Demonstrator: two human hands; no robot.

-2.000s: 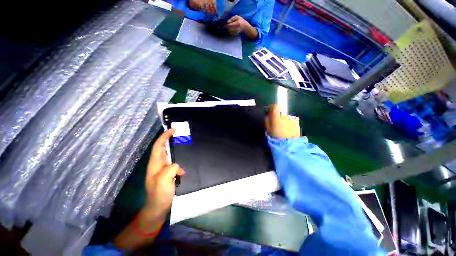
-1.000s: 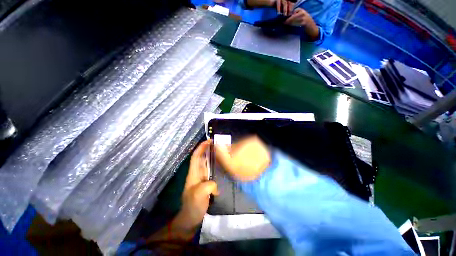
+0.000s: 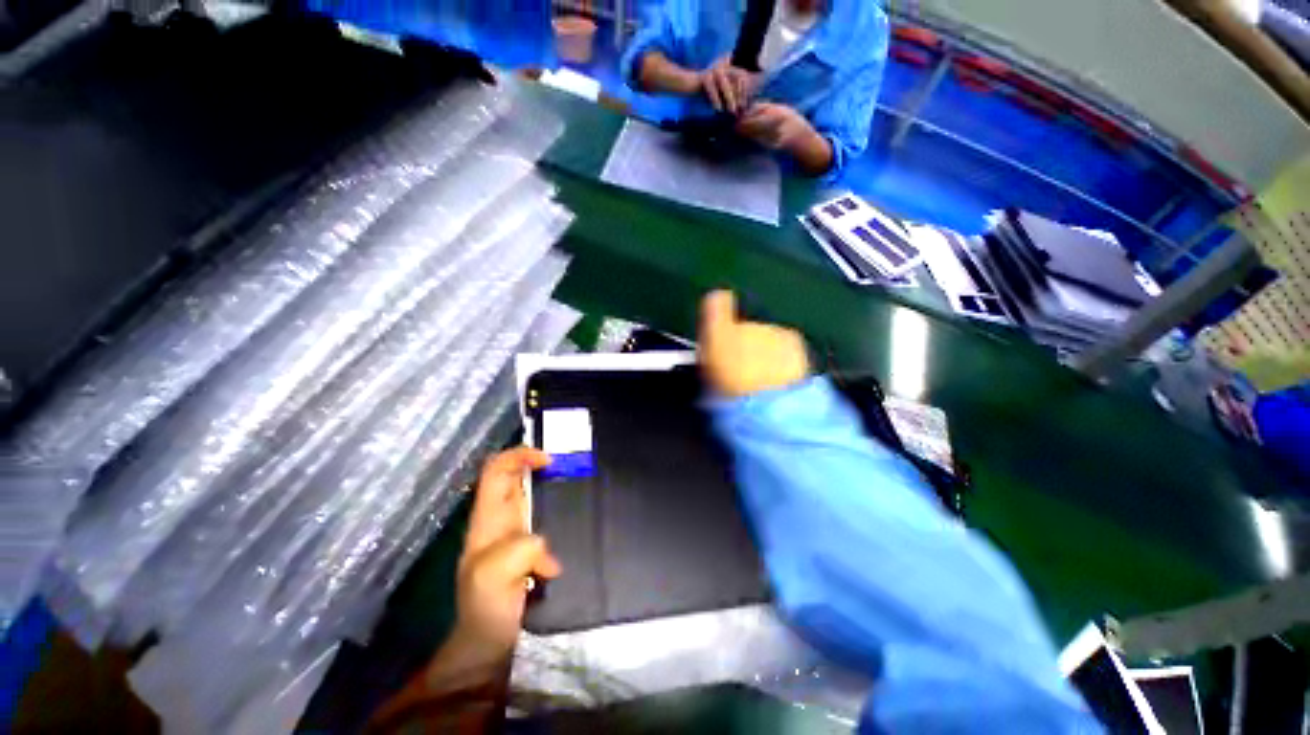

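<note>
A flat black panel point(image 3: 661, 531) lies in front of me on a white backing sheet and bubble wrap point(image 3: 647, 658). A label point(image 3: 568, 441) with a white top and blue lower band sits near its upper left corner, beside tiny gold dots. My left hand point(image 3: 503, 546) holds the panel's left edge, a fingertip at the label's lower left. My right hand point(image 3: 751, 353) is over the panel's far edge, fingers partly curled; whether it grips anything is hidden. My right sleeve covers the panel's right part.
Tall bubble wrap stack point(image 3: 316, 345) at left. Across the green bench point(image 3: 1034, 460), a person in blue point(image 3: 848, 72) works over a pale sheet point(image 3: 690, 175). Die-cut sheets point(image 3: 862, 237) and a pile of dark panels point(image 3: 1063, 273) lie beyond. A metal post point(image 3: 1171, 309) stands at right.
My right hand has moved from over the label to the panel's far edge, uncovering the label. My left hand still holds the left edge. The whole view has shifted.
</note>
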